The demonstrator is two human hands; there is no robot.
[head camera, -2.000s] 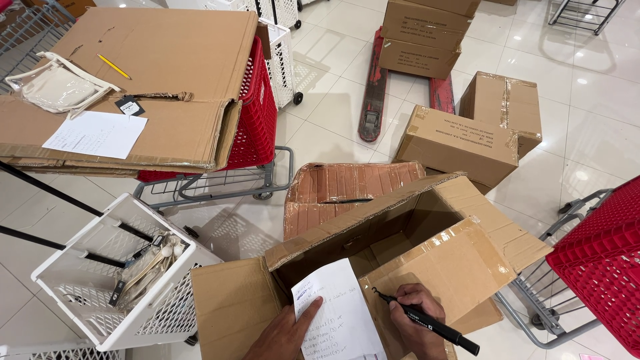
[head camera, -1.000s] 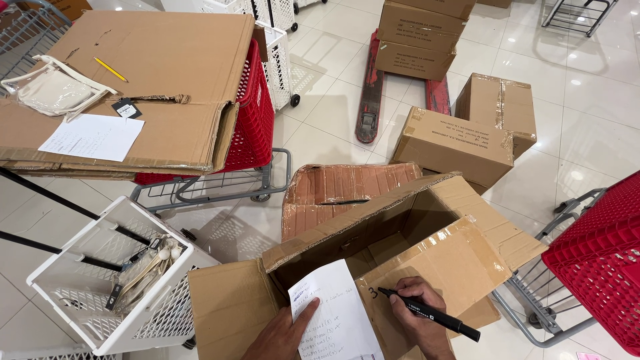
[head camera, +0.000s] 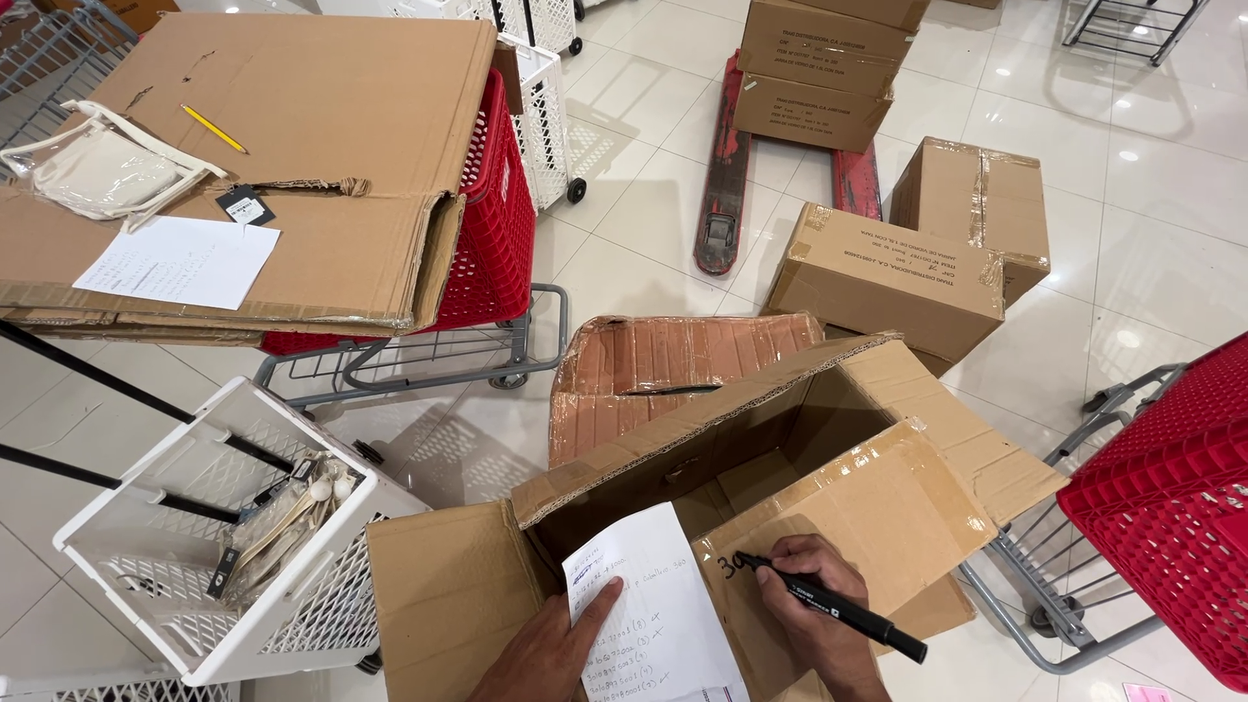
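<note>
My right hand (head camera: pixel 819 604) grips a black marker (head camera: pixel 838 609), its tip at fresh black strokes on the flap (head camera: pixel 858 526) of an open cardboard box (head camera: pixel 634 458). Under my left hand (head camera: pixel 556 639), thumb on top, lies a white sheet of handwritten paper (head camera: pixel 653 614), which reaches over the box's near side. The part of the box's inside that shows is bare cardboard. My left fingers under the sheet are hidden.
Flattened cardboard (head camera: pixel 331 97) on a red cart (head camera: pixel 497 214) bears a pencil (head camera: pixel 214 129), paper and a clear pouch (head camera: pixel 117 171). A white basket (head camera: pixel 322 585) stands left, another red cart (head camera: pixel 1170 507) right. Closed boxes (head camera: pixel 887 283) and a pallet jack (head camera: pixel 721 195) lie beyond.
The marker has left more black strokes on the flap, where only a small mark showed at first. My left hand remains on the paper.
</note>
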